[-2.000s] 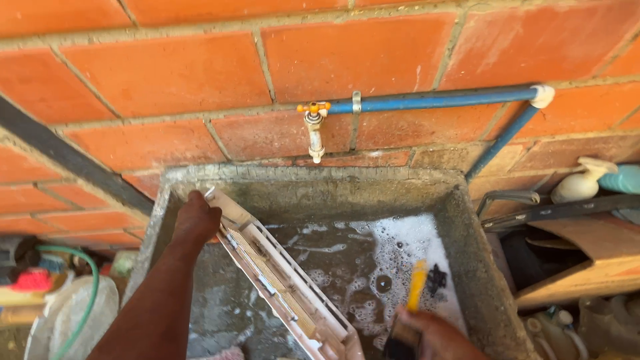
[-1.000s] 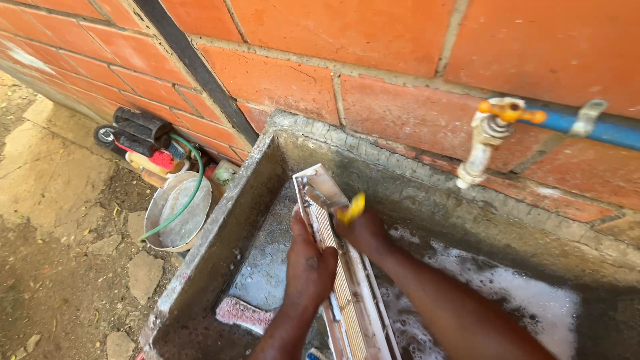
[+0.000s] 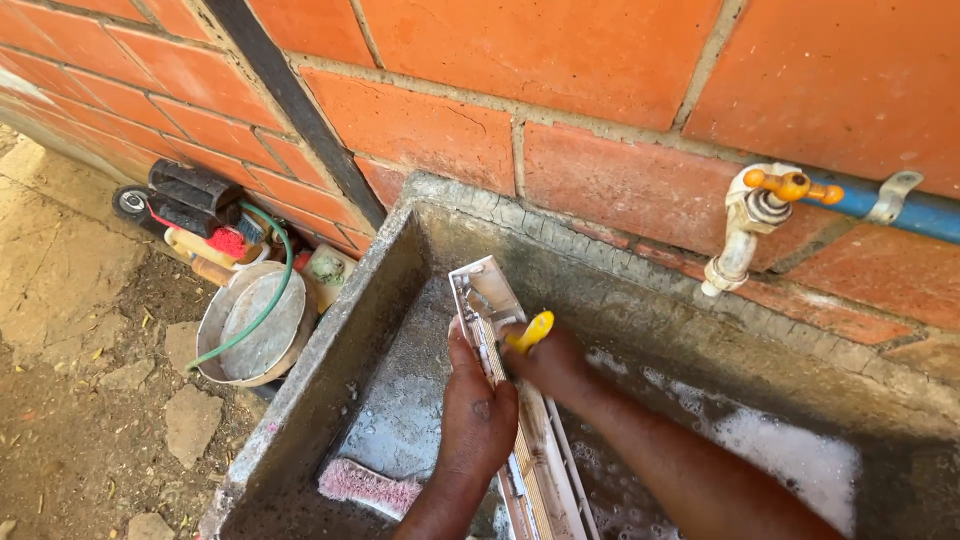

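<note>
A long white plastic piece with slats and open channels stands tilted inside the concrete sink. My left hand grips its left edge, thumb over the front. In my right hand is a brush with a yellow handle, held against the piece's right side; its bristles are hidden by my fingers and blur. A pink scrub brush lies on the sink floor, left of my left forearm. Soapy water with white foam fills the right part of the sink.
Above the sink, a tap with an orange handle joins a blue pipe on the orange block wall. Left of the sink, on the ground, are a round whitish basin, a green hose and a black wheeled object.
The view has swung left. The yellow-handled brush, apart from the white piece two seconds ago, is now against it. My left hand has gone from the piece's top end to lower along its side.
</note>
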